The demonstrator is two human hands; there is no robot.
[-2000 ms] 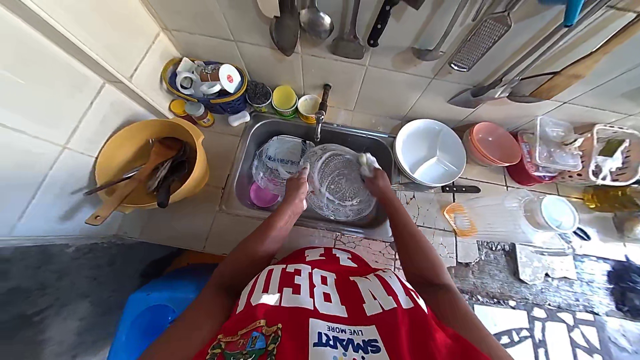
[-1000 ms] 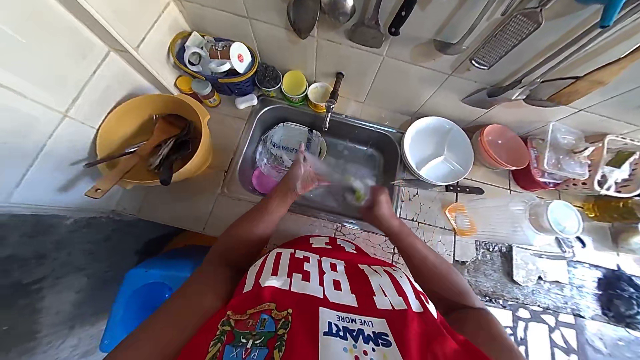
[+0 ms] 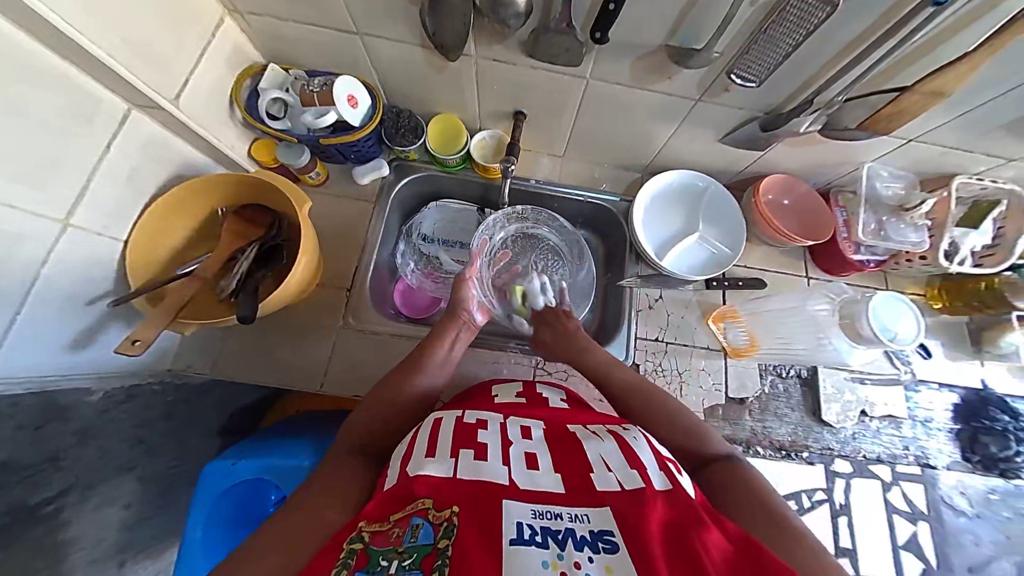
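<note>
A clear glass bowl (image 3: pixel 552 232) is tilted over the steel sink (image 3: pixel 616 220), below the faucet (image 3: pixel 510 156). My left hand (image 3: pixel 476 292) grips its left rim. Against the bowl's near inner side, my right hand (image 3: pixel 552 316) presses a soapy yellow-green sponge (image 3: pixel 518 300), with white suds over the fingers. Another clear dish (image 3: pixel 436 240) lies in the sink's left part, beside a pink bowl (image 3: pixel 416 298).
Left of the sink stands a yellow tub (image 3: pixel 308 240) with wooden and metal utensils. White divided plates (image 3: pixel 688 224), a knife (image 3: pixel 732 283) and pink bowls (image 3: pixel 792 210) are on the right. Small tubs (image 3: pixel 448 136) line the back; utensils hang above.
The glass bowl was held flatter with a hand at each side two seconds ago, then blurred in motion. My right hand has moved from its right edge to its near inner side.
</note>
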